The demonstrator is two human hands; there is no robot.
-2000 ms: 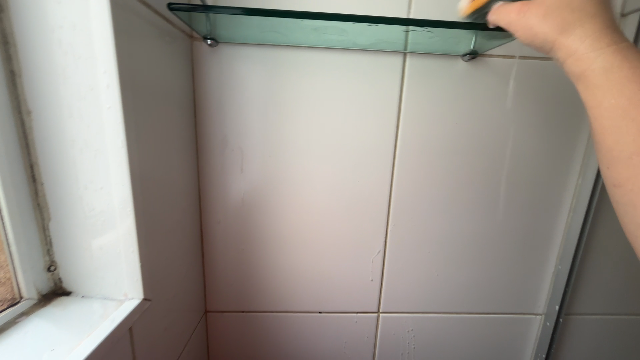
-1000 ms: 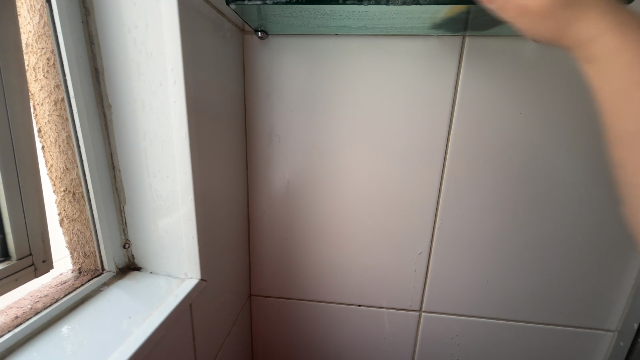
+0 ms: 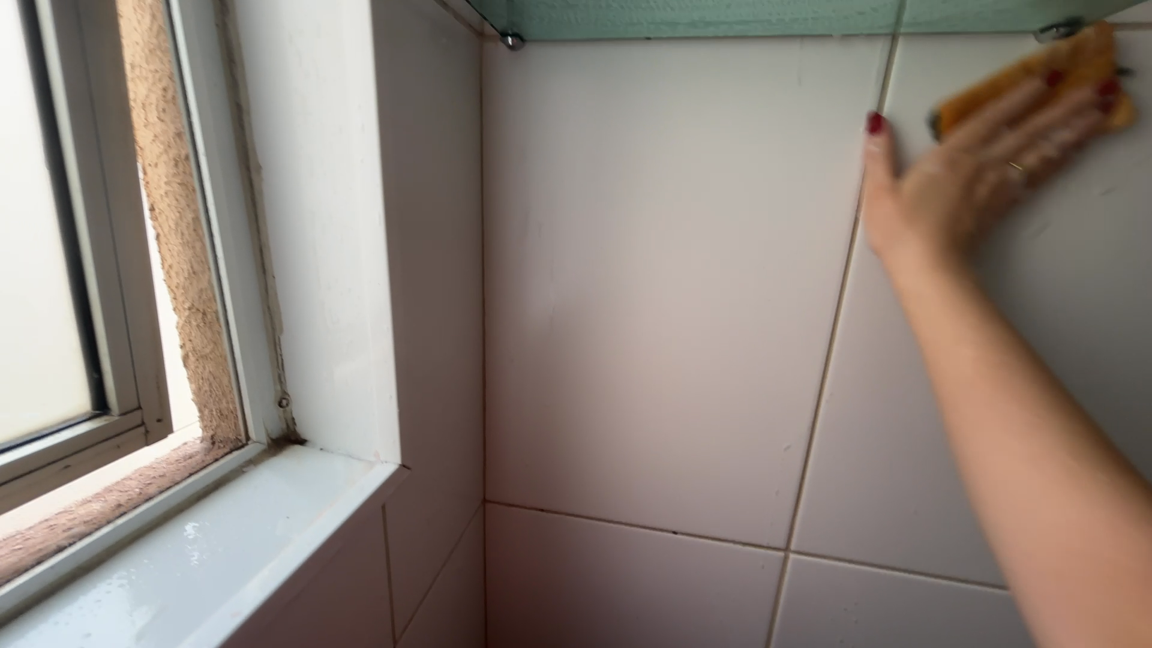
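My right hand (image 3: 976, 171) is at the upper right, its fingers laid over a yellow-orange sponge (image 3: 990, 88) that it presses on the white wall tiles (image 3: 657, 252). The hand and sponge are a little blurred. A wet-looking green glass shelf (image 3: 702, 16) runs along the top edge on small metal brackets (image 3: 511, 40); the sponge is just below its right part, beside the right bracket. My left hand is out of view.
On the left stands a window with a metal frame (image 3: 103, 216), partly open onto a rough plaster edge (image 3: 171, 225). Its white sill (image 3: 207, 540) is wet. The tiled corner (image 3: 484, 270) lies between window and back wall.
My right hand was up at the glass shelf in the earlier frames; it is now below the shelf, flat against the tiles with the sponge. The view has shifted left toward the window.
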